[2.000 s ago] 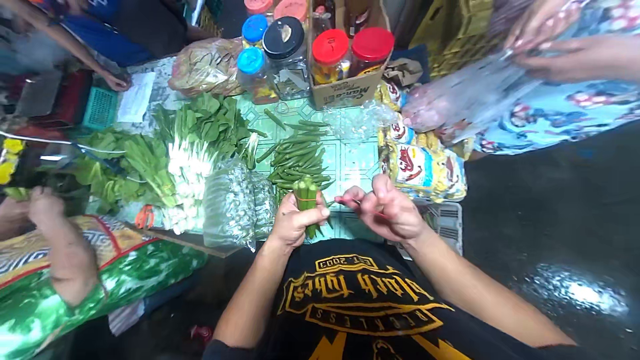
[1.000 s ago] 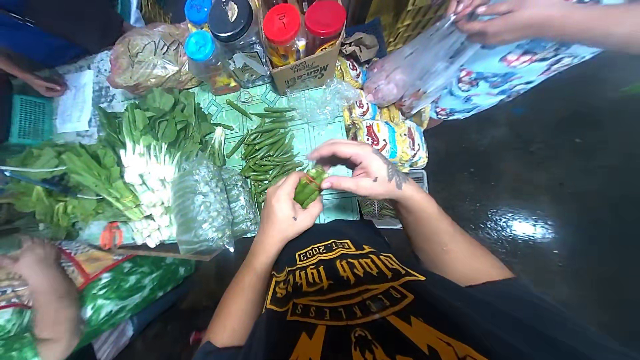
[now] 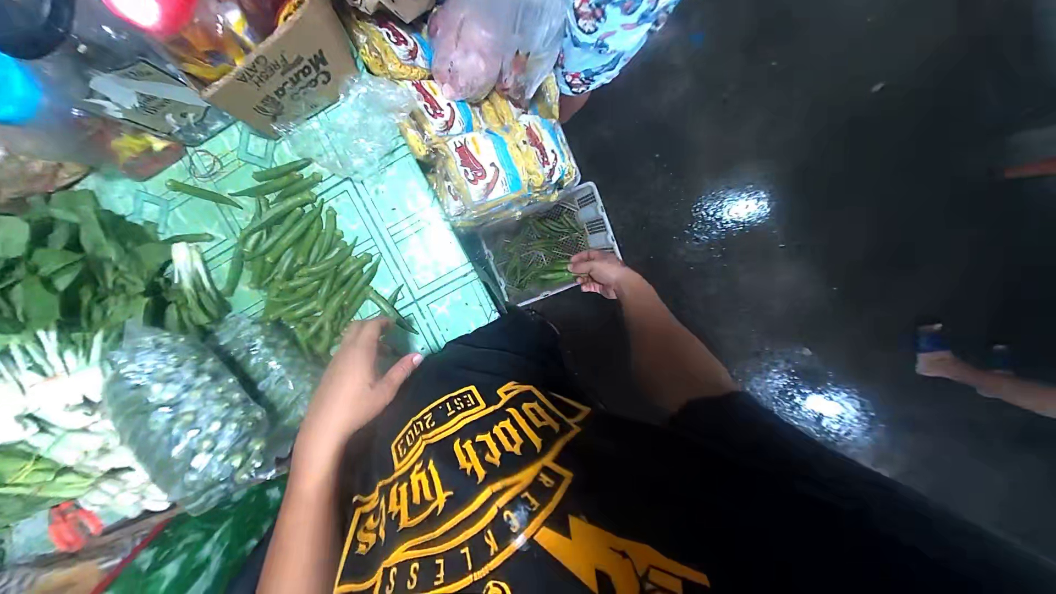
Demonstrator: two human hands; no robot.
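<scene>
A loose pile of green okra pods lies on the light green patterned table cover. My left hand is at the near edge of the pile, fingers apart, with nothing visible in it; its fingertips are close to the nearest pods. Lower down, to the right of the table, stands a white plastic crate with green pods inside. Over its near right rim reaches my right hand, its fingers closed on a bundle of green pods.
Leafy greens and clear plastic bags of small items fill the left. A cardboard box, jars and yellow packets stand at the back. Orange-handled scissors lie lower left. A person's foot is on the wet floor at right.
My hands, together at a green bundle a second ago, have parted. The right has moved out to the crate, while the left has opened beside the pile. The view has shifted strongly toward the right.
</scene>
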